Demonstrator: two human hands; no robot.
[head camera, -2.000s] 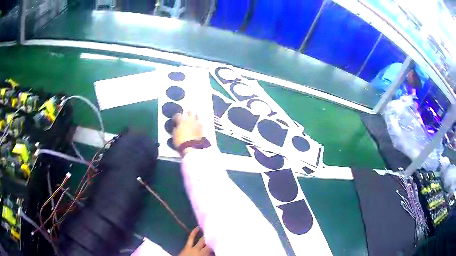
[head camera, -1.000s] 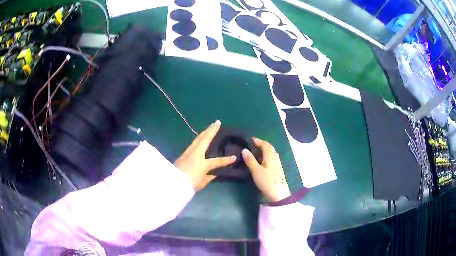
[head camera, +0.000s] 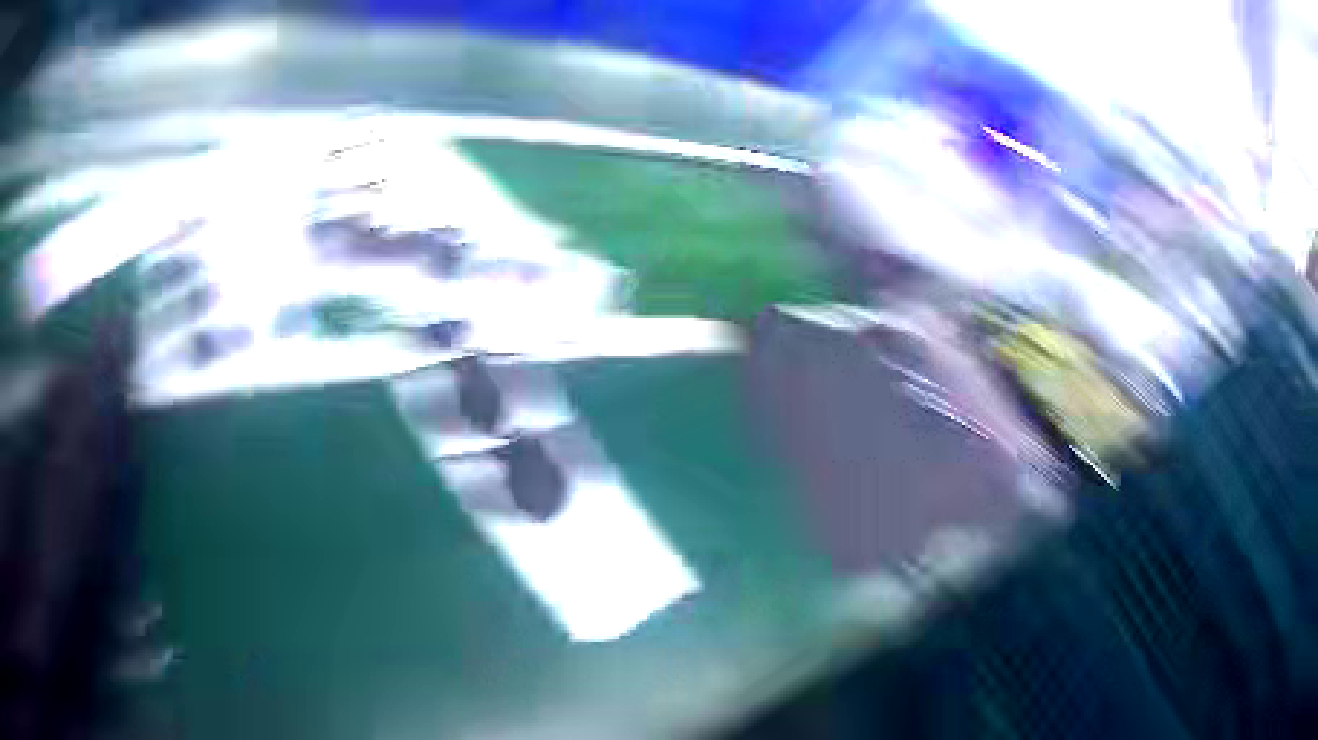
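The picture is strongly blurred. Neither of my hands can be made out. A white backing strip (head camera: 614, 578) with two dark adhesive pads (head camera: 535, 477) lies on the green bench in front of me, its lower end bare white. White sticker sheets (head camera: 557, 297) with dark shapes lie behind it, towards the far left. No blower fan can be told apart near the strip.
A large dark foam sheet (head camera: 867, 448) lies on the right of the bench. Blurred yellow-and-black components (head camera: 1077, 383) are beyond it. A whitish shiny mass, likely a plastic bag (head camera: 925, 188), is at the back right. A dark shape (head camera: 58, 535) runs along the left edge.
The view has swung to the right, so the strip and sheets sit further left. Both hands and the black piece between them have gone out of sight.
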